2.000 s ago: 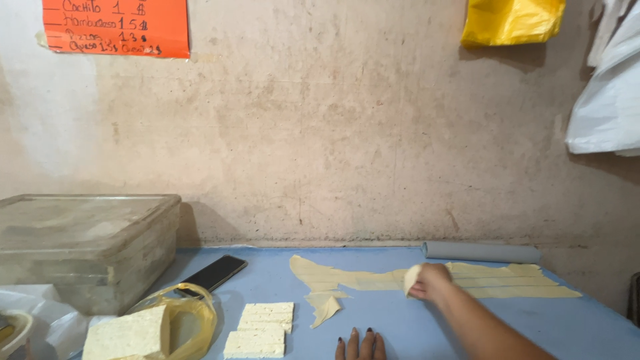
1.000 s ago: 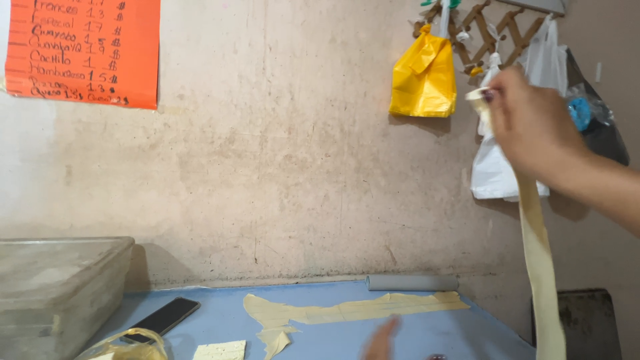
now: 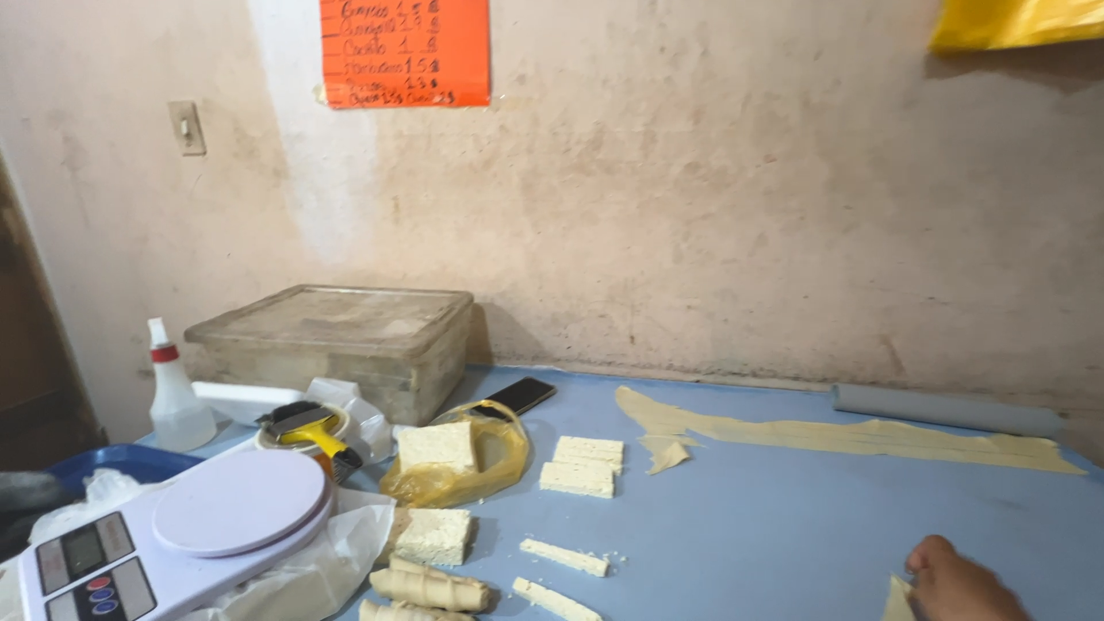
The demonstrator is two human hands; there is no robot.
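Observation:
At the lower right, my right hand point(image 3: 962, 582) pinches the end of a dough strip point(image 3: 899, 599), which runs out of the bottom edge. My left hand is outside the frame. Flat, uneven dough strips point(image 3: 845, 435) lie along the back of the blue table, with a small torn piece at their left end. Left of them are cut cheese slabs point(image 3: 578, 479), and nearer the front two cheese sticks point(image 3: 565, 556) with crumbs. Dough-wrapped rolls point(image 3: 431, 586) lie beside a cheese block point(image 3: 434, 535). Another cheese block point(image 3: 437, 447) rests in a yellow plastic bag point(image 3: 509, 466).
A grey tube point(image 3: 944, 410) lies against the wall. At the left are a white kitchen scale point(image 3: 241, 500), a spray bottle point(image 3: 179, 397), a brush with a yellow handle point(image 3: 323, 437), a lidded plastic box point(image 3: 345, 345) and a phone point(image 3: 517, 397).
My right hand has come down from its raised position with the dough strip. My left hand, partly visible a second ago, has left the frame. The view has swung left.

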